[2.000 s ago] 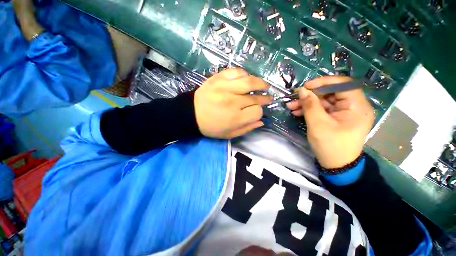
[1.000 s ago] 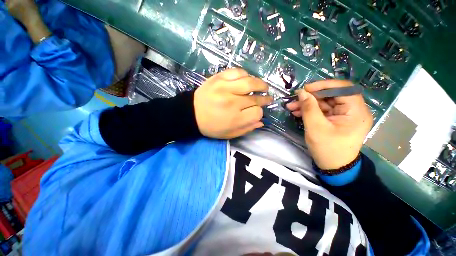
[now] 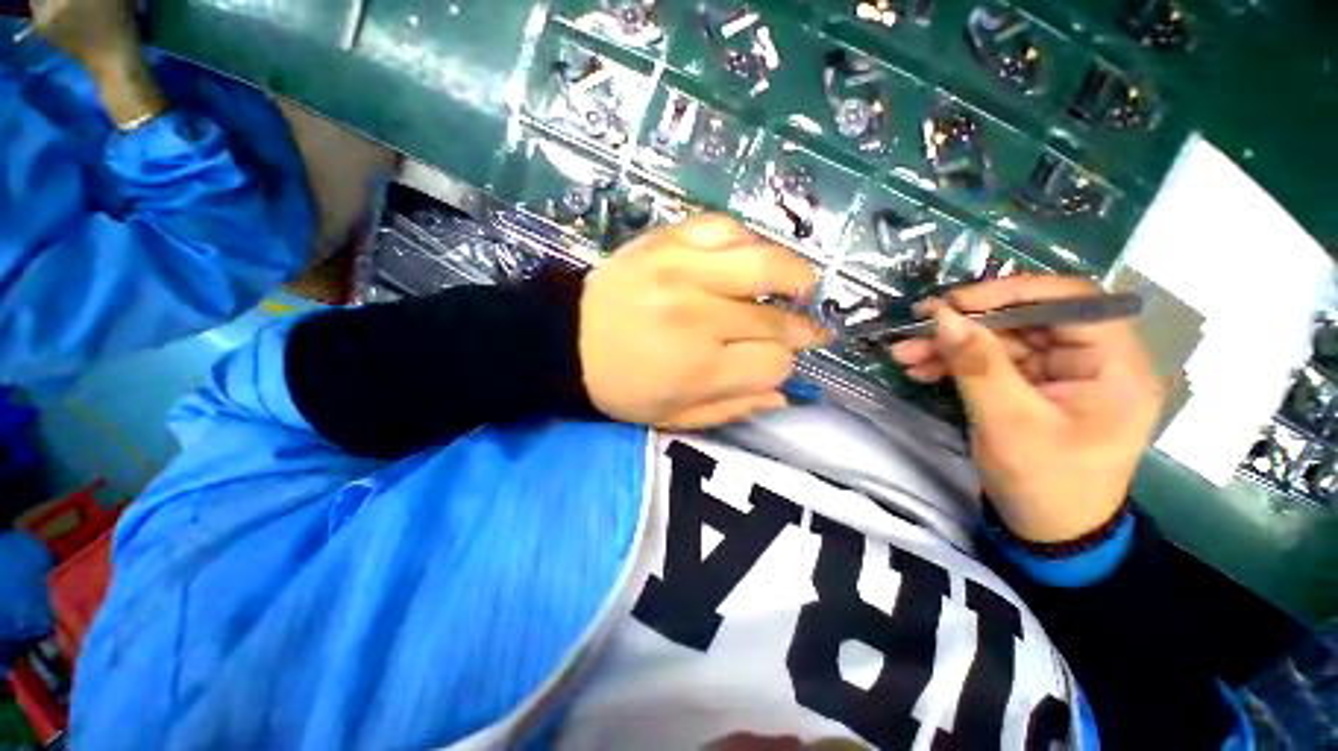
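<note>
My right hand (image 3: 1049,389) holds slim grey tweezers (image 3: 1064,311) between thumb and fingers, their tip pointing left toward my left hand. My left hand (image 3: 704,323) is palm down with its fingers curled at a small dark and silver module (image 3: 854,314); how firmly it grips is hidden. A bit of bright blue (image 3: 803,390) shows under the left fingertips; its shape is hidden. The clear blister tray (image 3: 641,129) lies beyond both hands, with a dark and silver part in each of several pockets.
A white paper sheet (image 3: 1265,279) lies at the right, with a grey-brown stepped sheet (image 3: 1162,326) on it, partly behind my right hand. More parts (image 3: 1291,458) lie at the far right. A person's blue sleeve (image 3: 206,184) is at upper left; red crates (image 3: 81,565) stand at lower left.
The view has shifted, so the tray and paper sit further left and higher. My right hand and tweezers have moved right and slightly down, with the tweezers less overlapped by the fingers.
</note>
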